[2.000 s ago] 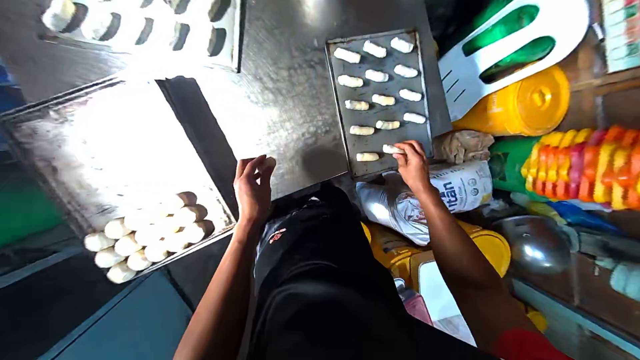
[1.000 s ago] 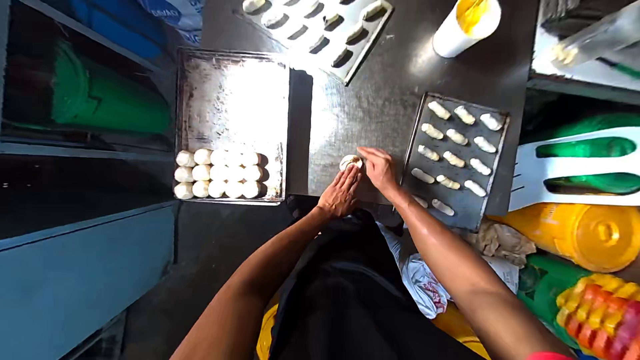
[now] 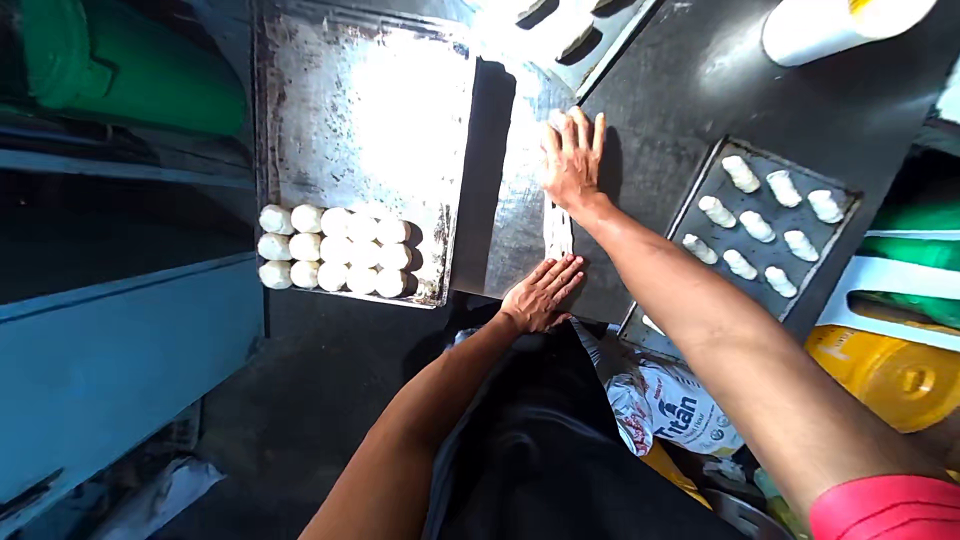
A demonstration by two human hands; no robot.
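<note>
A long flat strip of pale dough (image 3: 557,231) lies on the metal worktop (image 3: 645,127). At its near end my left hand (image 3: 543,294) rests palm down, fingertips on the dough. My right hand (image 3: 574,156) is over its far end with fingers spread, hiding that end. On the left, a worn baking tray (image 3: 315,150) bears rows of round dough balls (image 3: 335,247) at its near side. To the right, a smaller dark tray (image 3: 720,251) carries short rolled dough pieces (image 3: 757,226), some partly hidden by my right forearm.
Another tray (image 3: 611,52) with shaped dough is at the top. A white container (image 3: 814,34) stands at the upper right. Flour bags (image 3: 686,409) and a yellow container (image 3: 885,375) lie beyond the worktop's right and near edges. A green container (image 3: 150,75) is at far left.
One second ago both hands were together on a small dough piece; now it is a long strip, and my right hand has moved away from my left toward the far side. The view has shifted.
</note>
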